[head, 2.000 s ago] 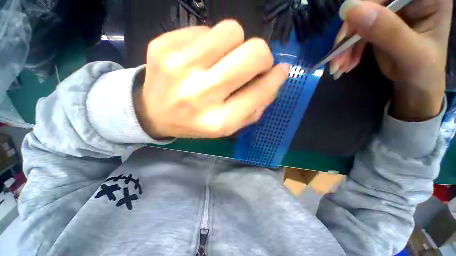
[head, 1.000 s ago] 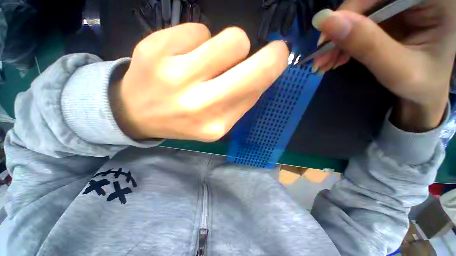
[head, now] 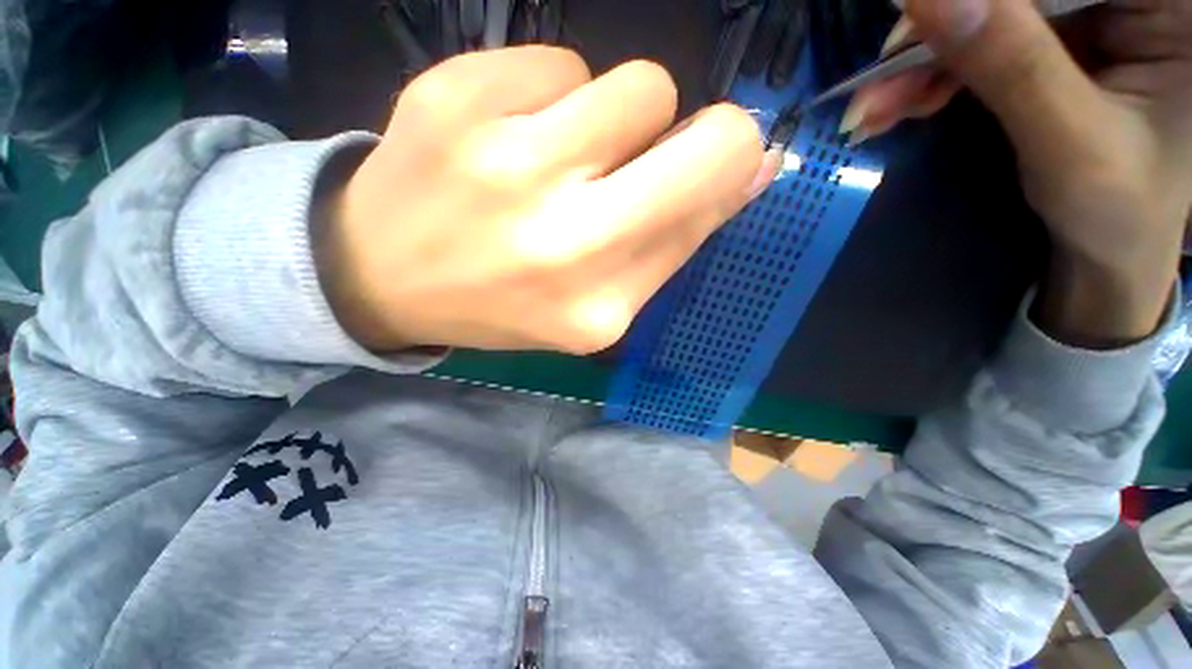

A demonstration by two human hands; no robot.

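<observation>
The blue carrier sheet (head: 732, 288) with rows of tiny dark marks lies slanted on the black mat (head: 889, 314). My left hand (head: 549, 209) is curled at the sheet's left side, its fingertips on a small black part (head: 783, 128), mostly hidden by the fingers. My right hand (head: 1033, 118) holds silver tweezers (head: 902, 62) like a pen, partly cut off by the top edge. The tweezers' tip is at the upper end of the black part. Whether the tip holds a die-cut piece is too small to tell.
Loose black parts (head: 758, 42) lie at the top centre, with more black parts (head: 477, 24) to their left, above my left hand. A dark bag (head: 105, 79) is at the upper left. The green bench edge (head: 837, 421) runs in front of me. Cardboard boxes (head: 1131, 582) show at the lower right.
The black part now shows at my left fingertips, with the tweezers' tip raised to it. Both hands have shifted slightly right since a second ago, and the right hand has moved up.
</observation>
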